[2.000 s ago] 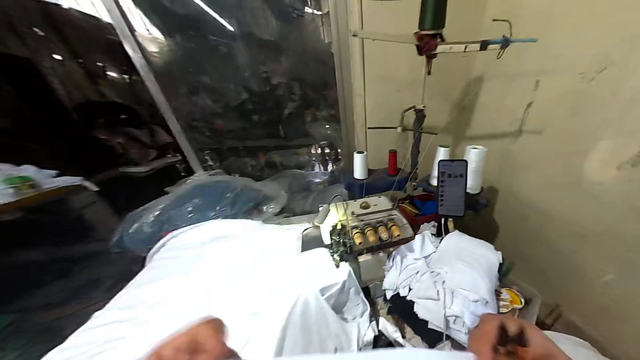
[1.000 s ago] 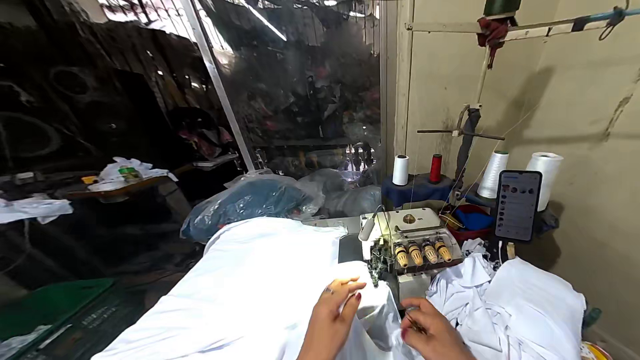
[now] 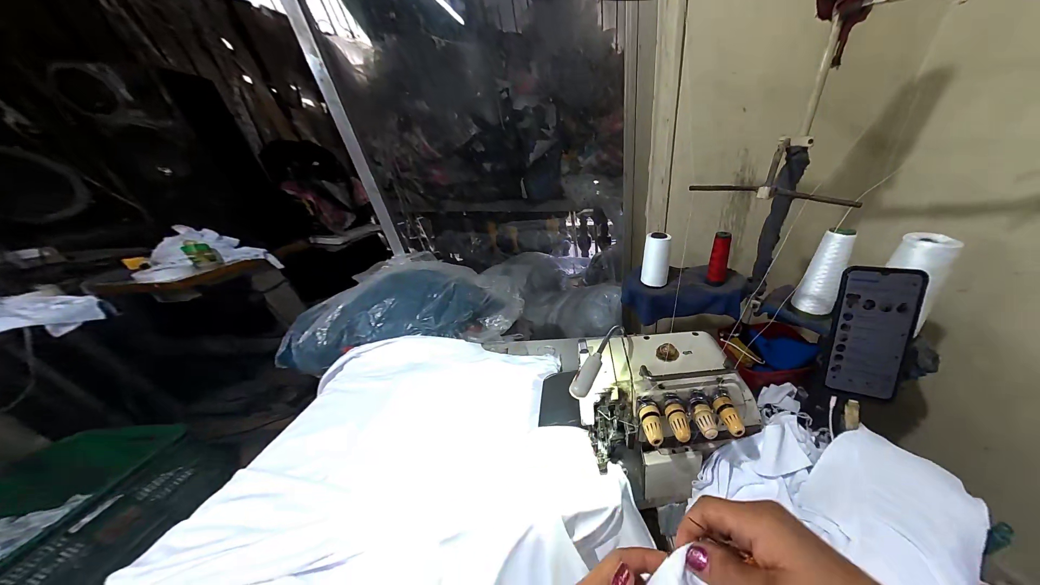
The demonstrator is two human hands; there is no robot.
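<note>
At the bottom edge, my right hand (image 3: 756, 540) pinches a piece of white fabric (image 3: 678, 567) between thumb and fingers. Close beside it, my left hand (image 3: 624, 566) shows only its fingertips, bent against the same fabric; the rest is cut off by the frame. A wide spread of white cloth (image 3: 390, 455) covers the work surface to the left. It reaches the needle area of an overlock sewing machine (image 3: 666, 390), which stands just beyond my hands. To the right of the machine lies a heap of white fabric pieces (image 3: 886, 496), partly behind my right hand.
Thread cones, among them a white one (image 3: 656, 260) and a red one (image 3: 717, 258), stand behind the machine. A phone (image 3: 874, 333) is propped at the right near a red container (image 3: 768, 375). Plastic bags (image 3: 406, 305) lie behind the cloth. A green crate (image 3: 97, 487) is at lower left.
One second ago my hands were apart near the machine's front; now they are together on the fabric at the bottom edge. The view has shifted between frames.
</note>
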